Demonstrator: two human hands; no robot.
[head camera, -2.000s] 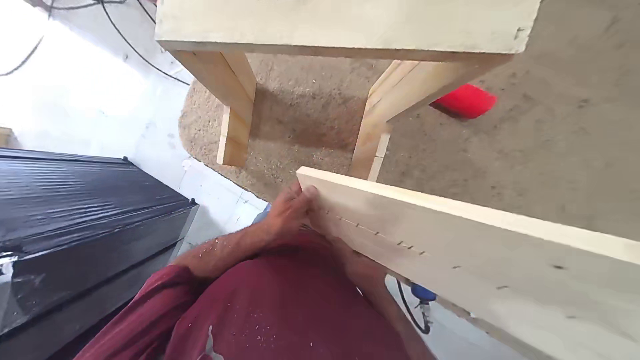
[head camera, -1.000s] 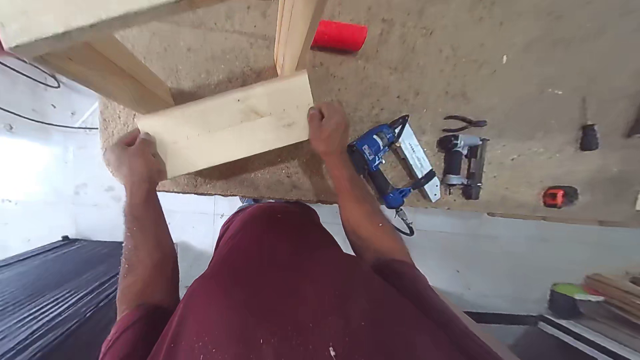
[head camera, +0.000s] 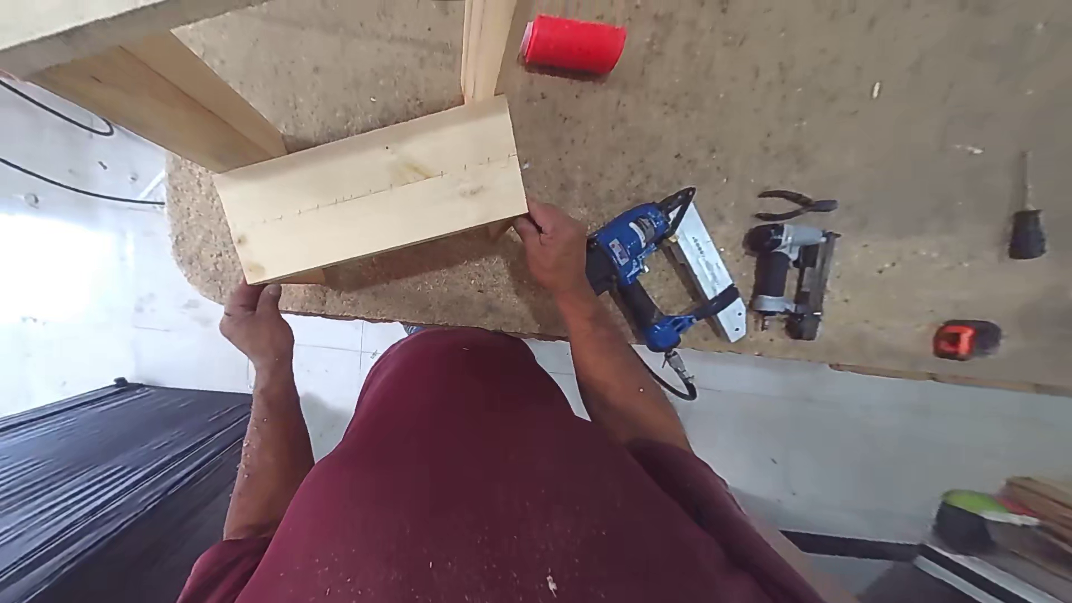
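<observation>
A pale wooden board (head camera: 377, 188) with a dashed row of marks along its length lies against the ends of two timber legs, tilted a little. My left hand (head camera: 258, 325) grips its near left corner, thumb on the edge. At its right edge, near the lower corner, my right hand (head camera: 554, 243) holds it between thumb and fingers. The left wooden leg (head camera: 167, 105) and the right wooden leg (head camera: 487, 50) run from the board toward the top of the view. Just right of my right hand lies a blue pneumatic nailer (head camera: 632, 260) with a hose fitting.
On the particleboard worktop (head camera: 879, 151) are a red cylinder (head camera: 574, 44), pliers (head camera: 796, 203), a smaller air stapler (head camera: 791, 276), a screwdriver (head camera: 1027, 226) and an orange-black tape measure (head camera: 966, 340). Dark wrapped material (head camera: 126, 477) stands at lower left, stacked wood (head camera: 1038, 511) at lower right.
Two seconds ago the board was held out to the right; one second ago it was at the legs. Its marked face now shows, and my left hand has moved down to its near corner.
</observation>
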